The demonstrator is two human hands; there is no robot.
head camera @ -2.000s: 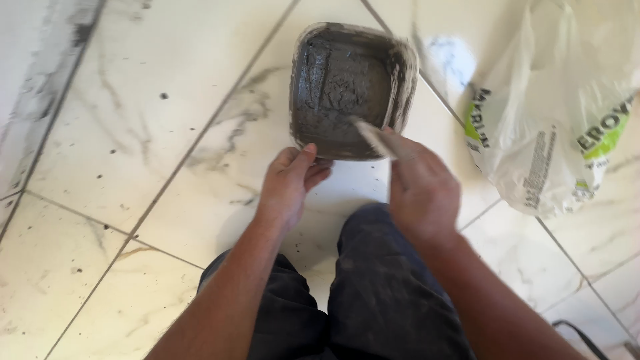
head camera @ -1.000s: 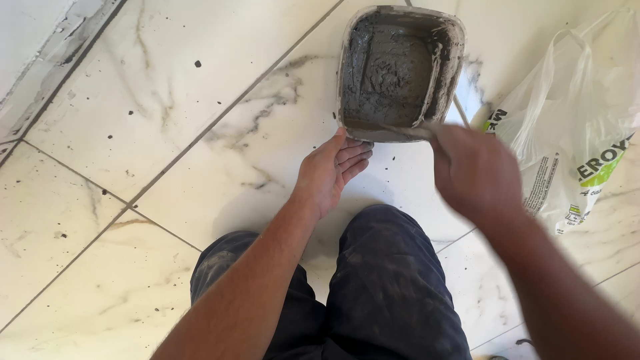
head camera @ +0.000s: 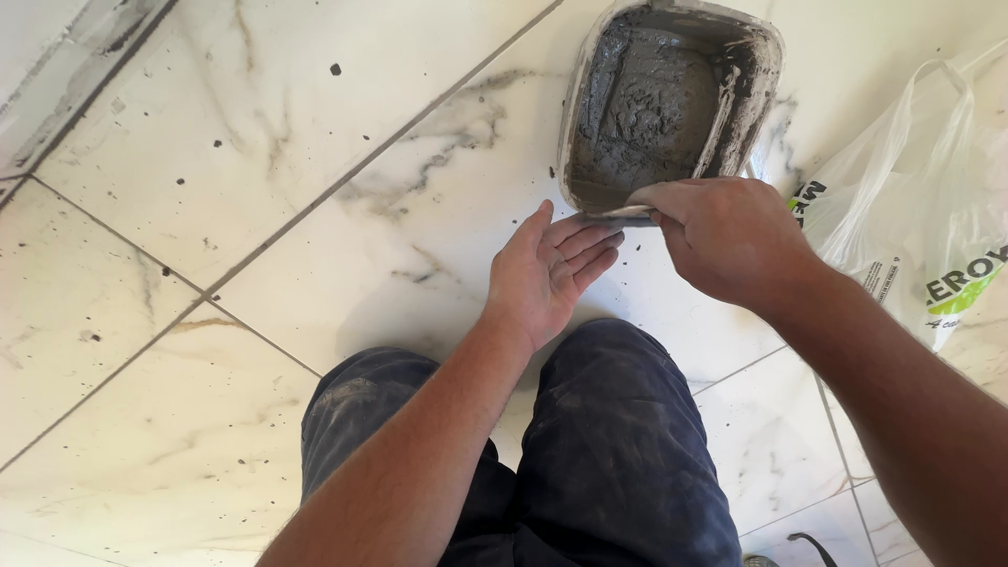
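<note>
A rounded plastic tub point(head camera: 579, 134) with dark grey wet grout or mortar point(head camera: 650, 98) inside stands at the top, right of centre. My right hand point(head camera: 728, 236) is closed on a thin, flat tool point(head camera: 622, 211), seemingly a spreader or putty knife, that lies along the tub's near rim; my fist hides most of it. Palm up with the fingers extended, my left hand point(head camera: 551, 272) is just below that rim. Its fingertips are at or under the tool's edge, and whether they touch the tub I cannot tell. Nothing lies in the left palm.
Marble-look floor tiles point(head camera: 441, 315) with dark joints and scattered dark crumbs spread all around. A white plastic bag point(head camera: 890, 189) with green and black print lies at the right. My knees point(head camera: 622, 409) in dark, dusty trousers are below the hands. A dark strap-like thing point(head camera: 811, 543) shows at the bottom right.
The tool was inside the tub two seconds ago and is now at its near rim. My left hand has turned palm up, its fingers more spread. The view has shifted.
</note>
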